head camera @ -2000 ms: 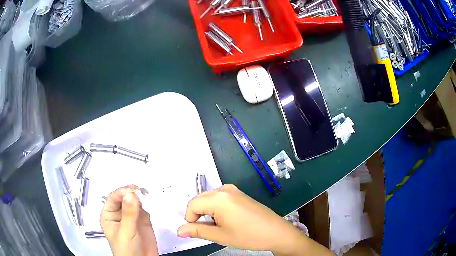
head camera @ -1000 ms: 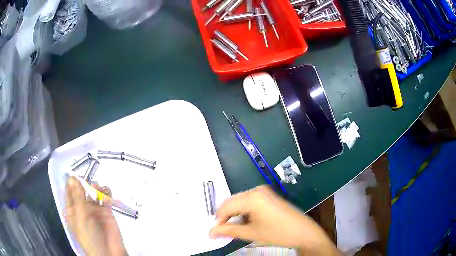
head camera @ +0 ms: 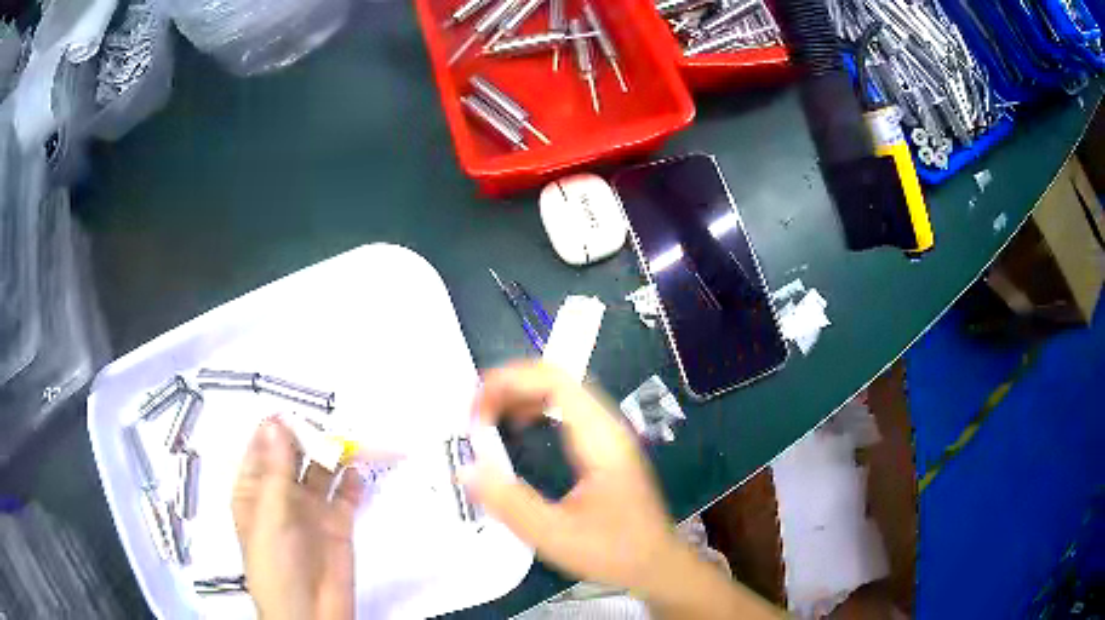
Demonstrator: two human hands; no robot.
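Note:
My left hand is over the white tray. Its fingertips hold a small pale strip with a yellow patch, which looks like an adhesive bandage. My right hand is blurred over the tray's right edge, thumb and fingers apart, with nothing clearly seen in it. Short silver metal sleeves lie at the tray's left, and a pair stands beside my right fingers. A flat white strip lies across the blue tweezers and hides part of them.
A phone, white rounded case and whitish scraps lie right of the tray. Red bins hold silver parts. A black hose with a yellow end and blue trays are farther right. Clear plastic boxes are stacked left.
The white strip now lies on the tweezers. My left hand has moved right and up with the yellow-patched strip. My right hand has lifted and its fingers have spread. The view has shifted slightly.

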